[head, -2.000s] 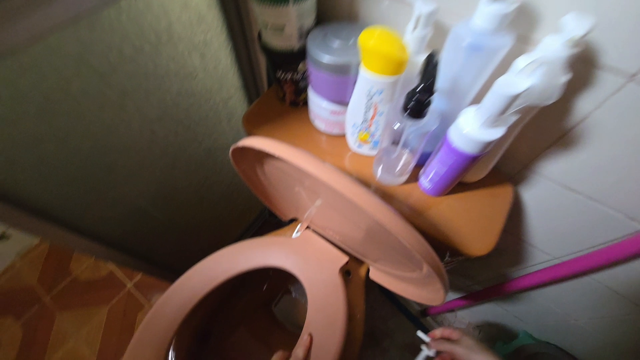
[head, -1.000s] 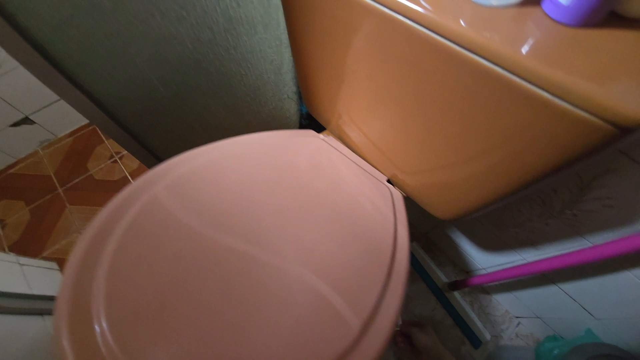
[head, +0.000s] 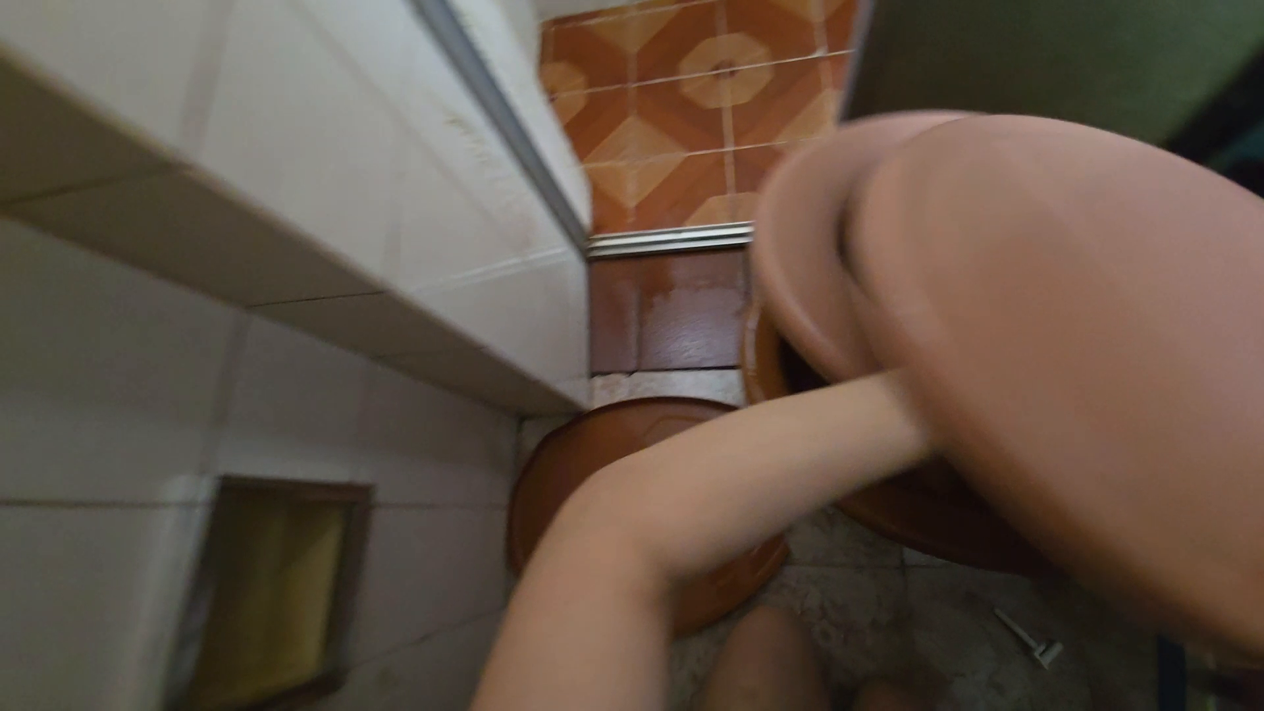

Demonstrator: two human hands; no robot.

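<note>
A salmon-pink toilet lid [head: 1066, 326] is tilted up at the right, somewhat blurred. Below and left of it, the matching toilet seat [head: 805, 247] is also lifted off the brown toilet bowl [head: 760, 360]. A bare arm of mine, seemingly the left, comes up from the bottom edge, bends at the elbow and passes behind the lid. The lid hides its hand, so what that hand touches cannot be seen. My other hand does not show. On the floor at the lower right lies a small white T-shaped piece [head: 1032, 640].
A brown, rounded plastic-looking object [head: 652, 425] stands on the floor behind my arm. The tiled wall [head: 395, 247] with a recessed opening [head: 272, 592] runs along the left. A metal door track [head: 671, 240] crosses the floor beyond. My bare knee shows at the bottom.
The lid lay down one second ago; now lid and seat are both tilted up, with an arm reaching behind them. The view has swung widely to the left.
</note>
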